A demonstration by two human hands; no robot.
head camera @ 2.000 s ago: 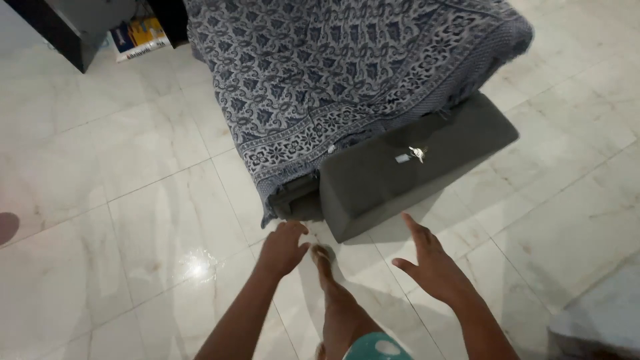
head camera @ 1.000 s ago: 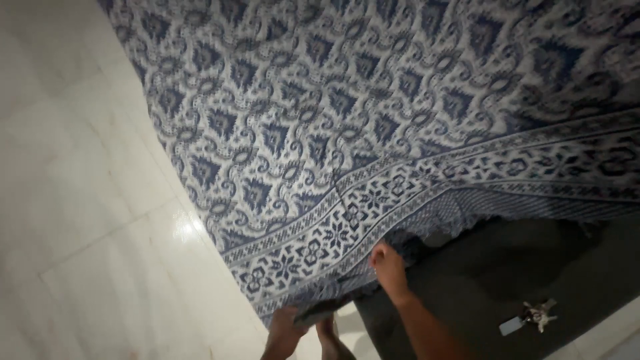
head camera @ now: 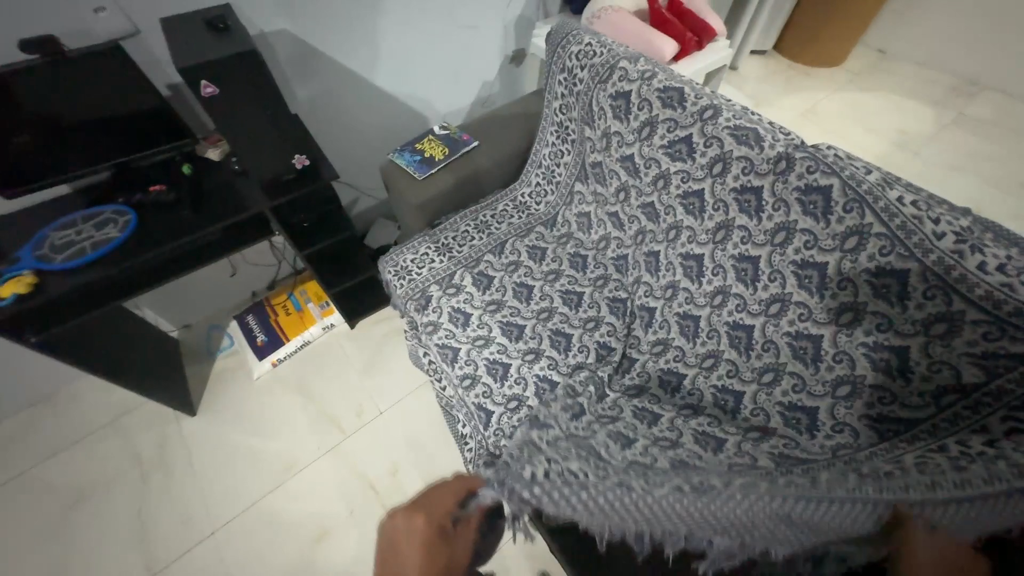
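Observation:
A blue and grey patterned woven throw with a fringed edge (head camera: 688, 280) lies over a dark grey sofa, whose armrest (head camera: 488, 152) shows beyond it. At the bottom of the view my left hand (head camera: 436, 528) grips the near left corner of the throw, fingers closed on the fringe. My right hand (head camera: 932, 544) is blurred at the lower right, at the fringed edge and partly behind it; its fingers are hidden. Between the hands the near edge is lifted, with dark upholstery below it.
A booklet (head camera: 433, 150) lies on the armrest. At left stands a black desk (head camera: 240, 228) with a monitor (head camera: 88, 112) and a blue electric swatter (head camera: 80, 236). A printed bag (head camera: 288, 324) rests on the tiled floor (head camera: 320, 456). A white table (head camera: 712, 64) holds pink and red items.
Both hands were apart from the throw two seconds ago; the left now holds its corner. The near edge has been raised. The view has swung up toward the desk and the wall.

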